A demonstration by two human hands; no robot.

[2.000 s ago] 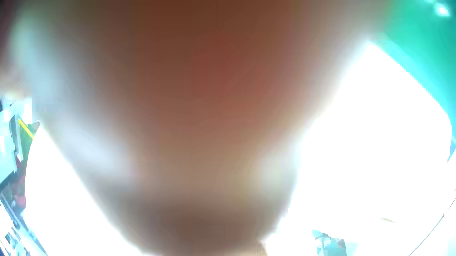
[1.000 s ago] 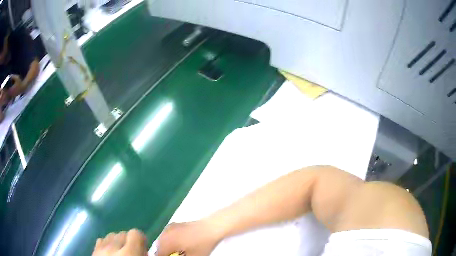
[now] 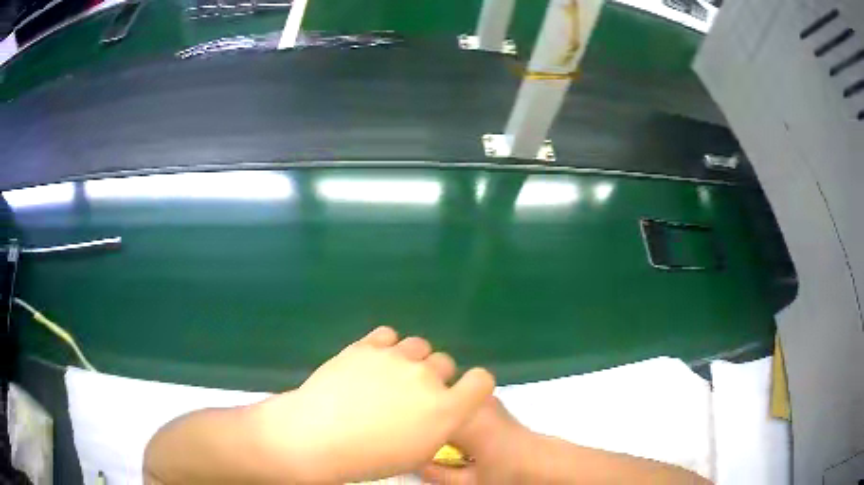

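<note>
My left hand (image 3: pixel 374 403) is bare, palm down with curled fingers, over the front edge of the white sheet (image 3: pixel 597 407). It overlaps my right hand (image 3: pixel 493 438), and what it may hold is hidden. My right hand is closed around a small yellow-gripped tool (image 3: pixel 453 456). Only a short yellow part shows between the hands, and its tip is hidden. A dark phone frame (image 3: pixel 652 248) with an open window lies flat on the green belt at the right, apart from my hands.
The glossy green belt (image 3: pixel 284 284) runs across in front. Grey posts (image 3: pixel 535 104) stand on the dark strip behind it. A large grey vented machine (image 3: pixel 815 189) is at the right. A pale bar (image 3: pixel 71 246) and a yellow cable (image 3: pixel 57 332) are at the left. Crumpled clear plastic (image 3: pixel 237 44) lies beyond.
The view has swung from the machine side to face the belt squarely. Both hands now show near the bottom middle, overlapping. The blurred shape that blocked the view two seconds ago is gone.
</note>
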